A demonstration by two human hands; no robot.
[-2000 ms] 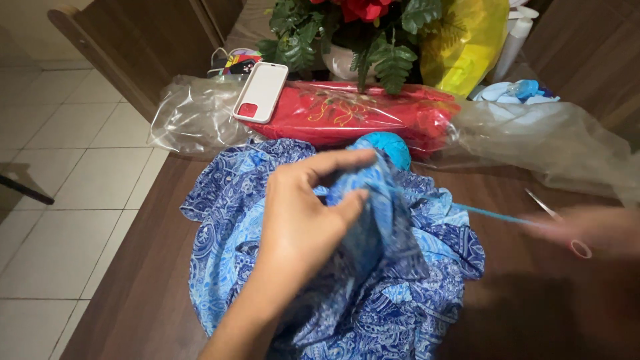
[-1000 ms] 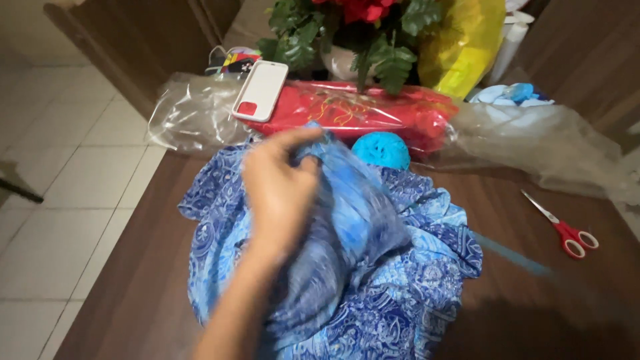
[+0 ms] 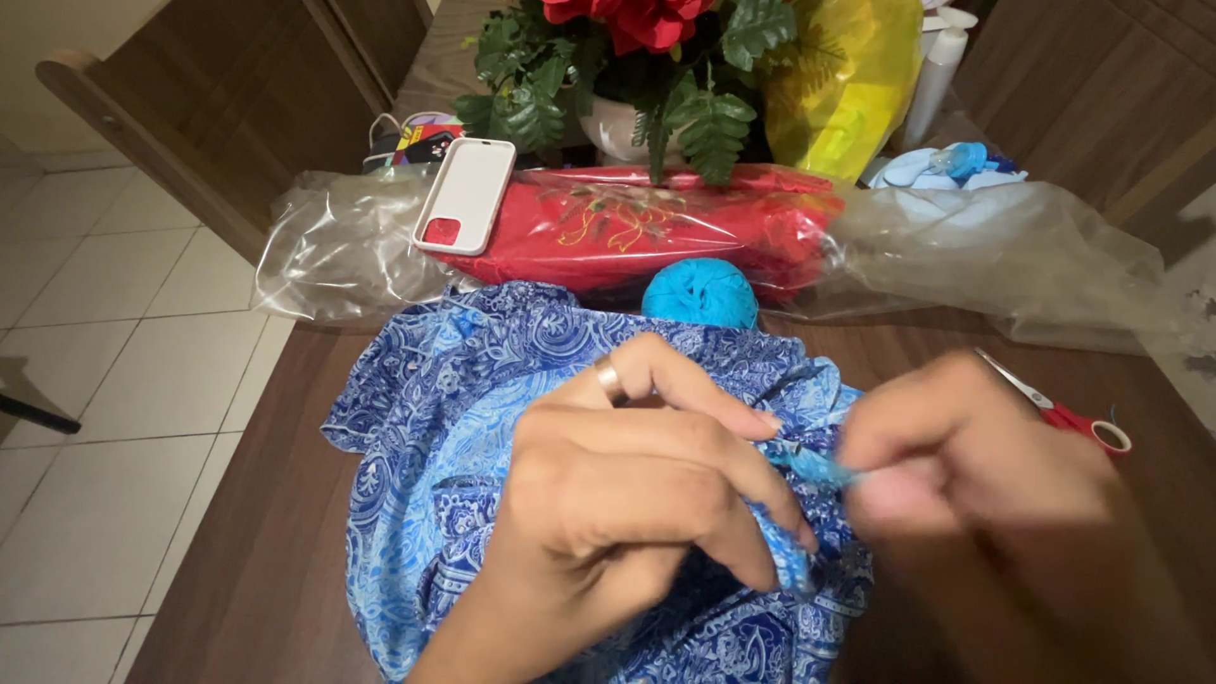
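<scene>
A blue paisley-patterned fabric garment (image 3: 408,513) lies bunched on the brown wooden table. My left hand (image 3: 636,475), with a ring on one finger, grips a fold of this fabric between its fingers. Close to its right, my right hand (image 3: 959,465), blurred, pinches a light-blue bit at the fabric's edge; whether that is cloth or thread cannot be told, and no needle can be made out. Behind the garment sits a ball of turquoise yarn (image 3: 701,293). Red-handled scissors (image 3: 1064,413) lie to the right, partly hidden by my right hand.
Across the table behind the yarn lies a red embroidered cloth (image 3: 627,228) in clear plastic, with a white phone case (image 3: 467,195) on it. Farther back are a potted arrangement of red flowers (image 3: 655,19), a yellow plastic bag (image 3: 845,95) and a white bottle (image 3: 936,85).
My right hand has come back into view, close beside my left hand. The raised fabric is now lower, and my left hand has shifted right since one second ago.
</scene>
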